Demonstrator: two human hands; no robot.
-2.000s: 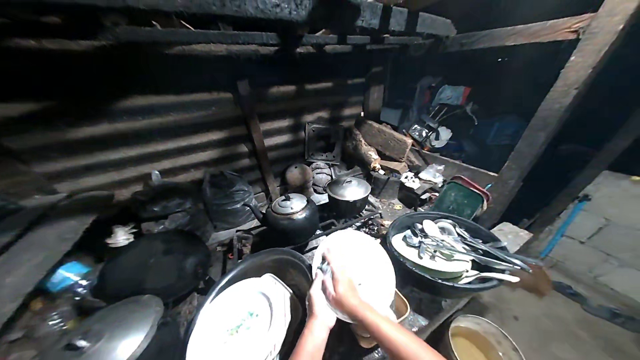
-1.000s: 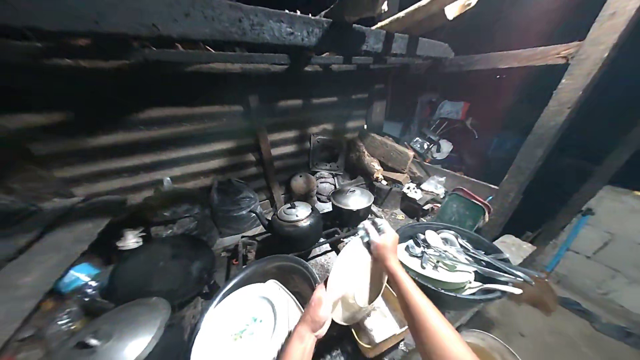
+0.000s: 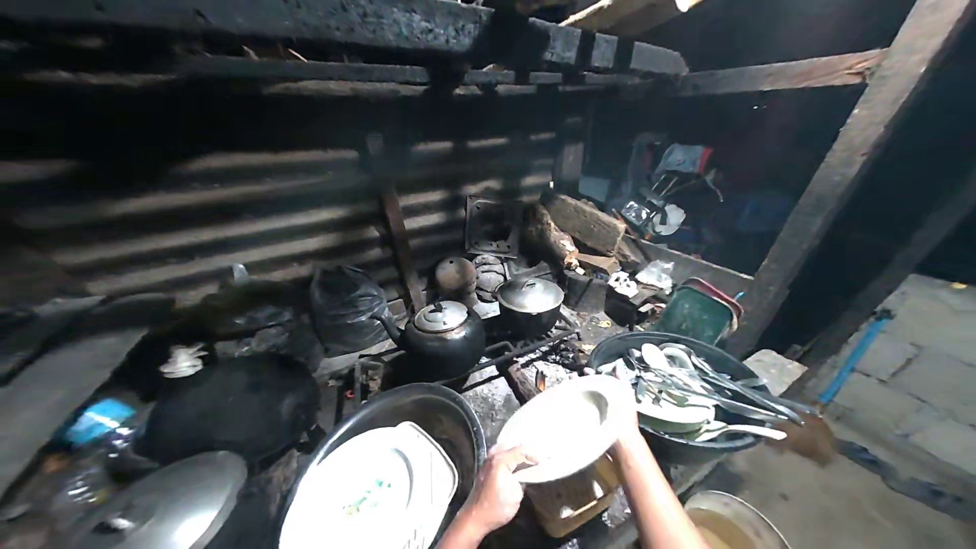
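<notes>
A white oval plate (image 3: 560, 427) is held tilted between my two hands. My left hand (image 3: 499, 484) grips its lower left rim, with the thumb on top. At its right edge is my right hand (image 3: 627, 415), partly hidden by the plate and by glare. Below the plate lies a tan plastic container (image 3: 568, 507). To the left, a black basin (image 3: 465, 427) holds white plates (image 3: 366, 484), the top one with a green pattern. On the right, a dark basin (image 3: 602, 354) holds many spoons and other utensils (image 3: 686, 374) over dishes.
Behind the hands, a blackened kettle (image 3: 446, 347) and a lidded pot (image 3: 530, 305) stand by a small fire (image 3: 540, 380). A large pot lid (image 3: 168, 507) and a black pan (image 3: 232, 404) are at left. At lower right is a pail of cloudy liquid (image 3: 724, 526); firewood (image 3: 583, 221) lies behind.
The plate in my hands has turned from a steep tilt to a flatter one, its inner face now showing. My left hand has moved onto its lower left rim.
</notes>
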